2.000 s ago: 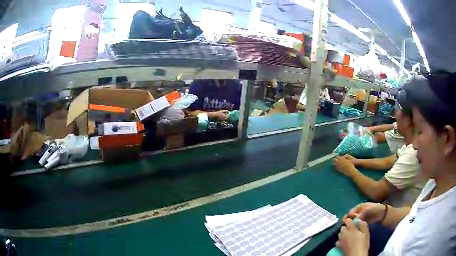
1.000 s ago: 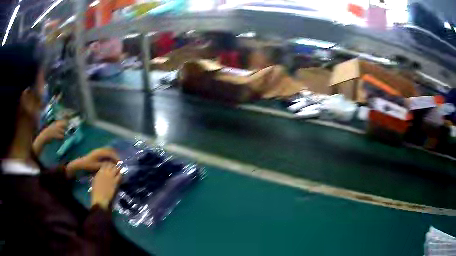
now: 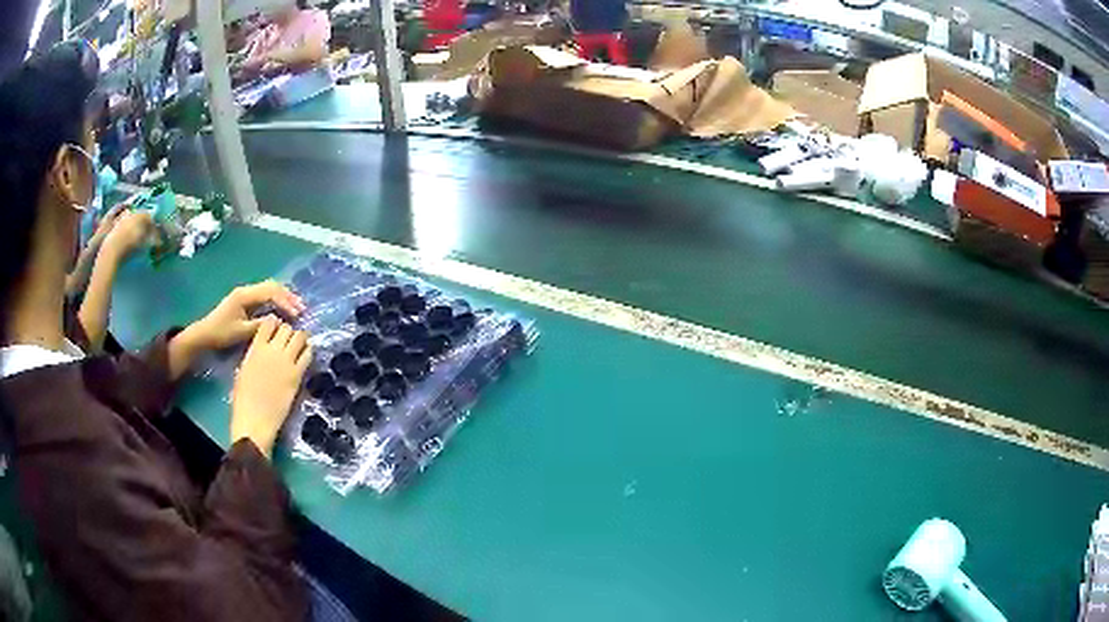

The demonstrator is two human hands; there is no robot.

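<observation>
Neither of my hands is in the picture. A mint handheld fan body (image 3: 934, 566) lies on the green bench top (image 3: 632, 486) at the lower right, its spoked grille end facing the lower left and its handle cut off by the bottom edge. Round black parts (image 3: 392, 355) sit in rows on a shiny clear plastic pack (image 3: 420, 456) at the centre left. A neighbour's two hands (image 3: 270, 365) rest at the pack's left edge. The edge of white sticker sheets (image 3: 1097, 577) shows at the far right.
A dark green conveyor belt (image 3: 584, 231) with a worn pale edge strip (image 3: 730, 358) runs beyond the bench. Across it are brown cartons (image 3: 584, 103), white tubes (image 3: 803, 158), crumpled white plastic (image 3: 891, 170) and an orange-white box (image 3: 1005, 194). A second person's hands (image 3: 131, 228) are at far left.
The view has swung left, from the sticker sheets and right-hand neighbours to the left neighbour and the black parts. The mint fan body has come into view at the lower right.
</observation>
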